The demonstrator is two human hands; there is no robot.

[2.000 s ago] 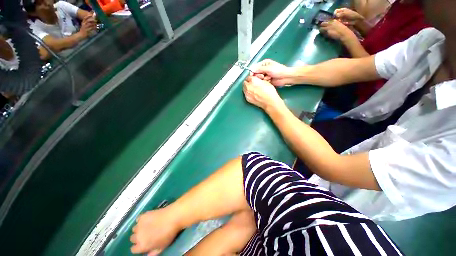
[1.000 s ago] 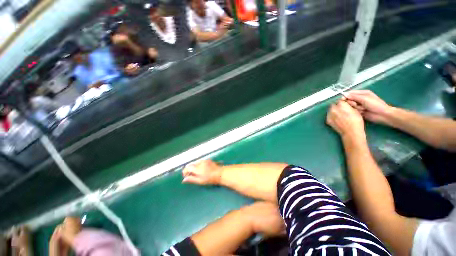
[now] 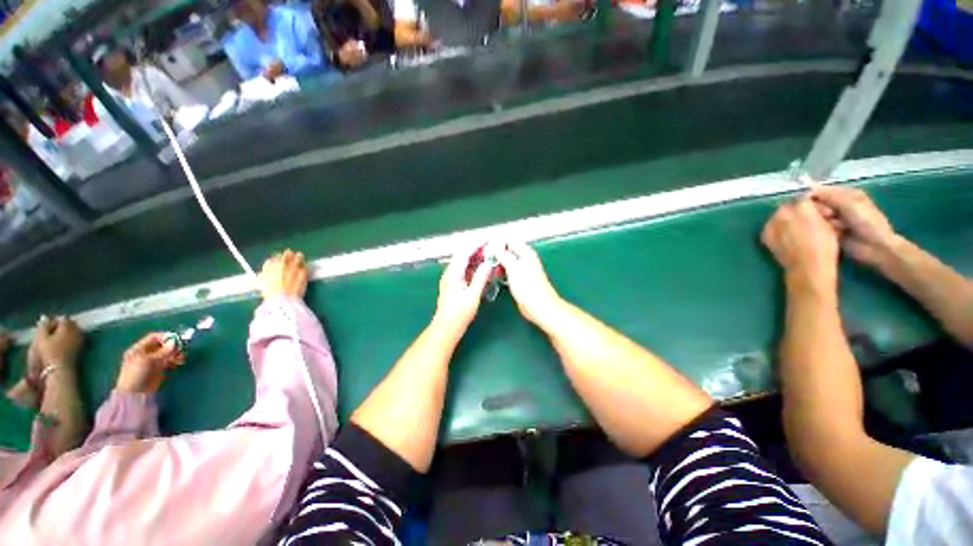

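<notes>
My left hand [image 3: 459, 288] and my right hand [image 3: 527, 280] are together near the bench's far edge, in the middle of the view. Between their fingertips they hold a small piece [image 3: 492, 279] with reddish and silvery parts. The fingers cover much of it, and it is too small and blurred to name. Both forearms come from black-and-white striped sleeves and reach over the green bench top [image 3: 629, 293].
A white rail [image 3: 597, 220] divides bench from dark green belt [image 3: 352, 203]. A post [image 3: 866, 96] rises at right. A white cord [image 3: 203, 197] hangs at left. Neighbours' arms, pink-sleeved [image 3: 288, 352] and bare [image 3: 816, 331], flank mine. A clear patch [image 3: 738, 375] lies near the bench's front edge.
The view has swung left, bringing the pink-sleeved neighbour further in. My hands were apart, over the bench; now they are together beside the rail, with the small piece visible between them.
</notes>
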